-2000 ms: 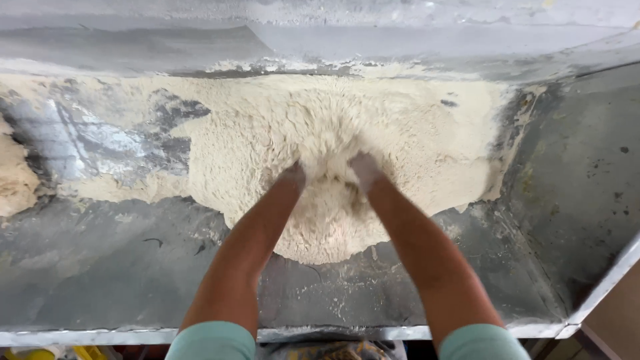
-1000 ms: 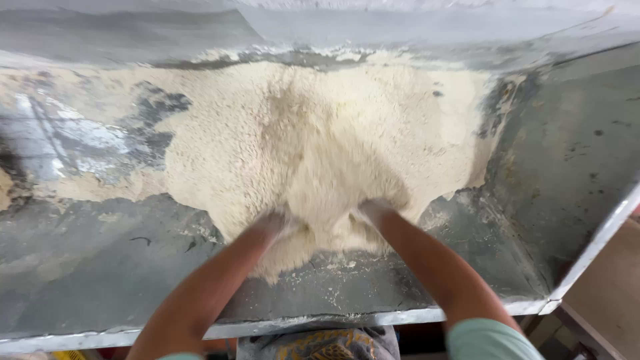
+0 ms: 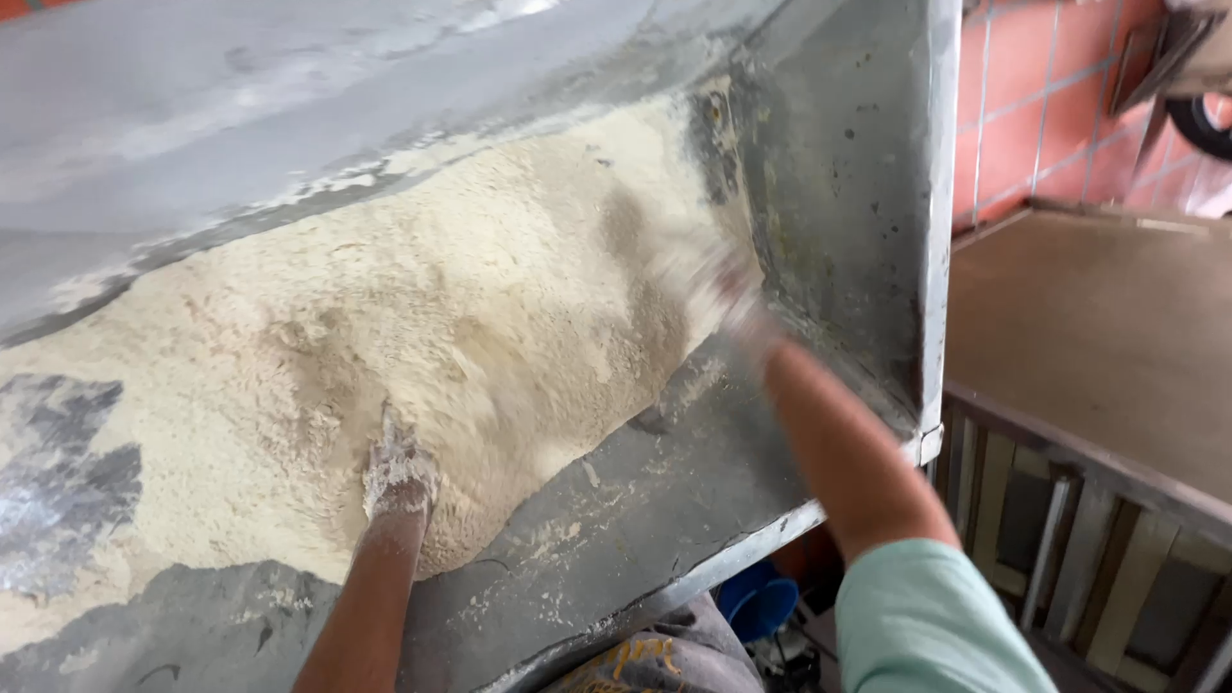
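Observation:
A broad heap of pale, flour-like powder (image 3: 500,279) lies along the bottom of a grey metal trough (image 3: 635,452). Coated in powder, my left hand (image 3: 399,472) is partly sunk in the near left part of the heap, and its fingertips are hidden. My right hand (image 3: 717,279) is blurred by motion at the heap's right edge, near the trough's end wall. Its fingers cannot be made out, nor whether it holds anything.
The trough's metal rim (image 3: 770,529) runs along the near side, and its end wall (image 3: 837,192) rises at the right. Beyond stand a brown-topped table (image 3: 1097,337) and a red tiled wall (image 3: 1030,106). A blue plastic container (image 3: 756,602) sits below the rim.
My hands were close together at the heap's near middle; now they are far apart, the right one by the trough's right end. The view has swung to the right.

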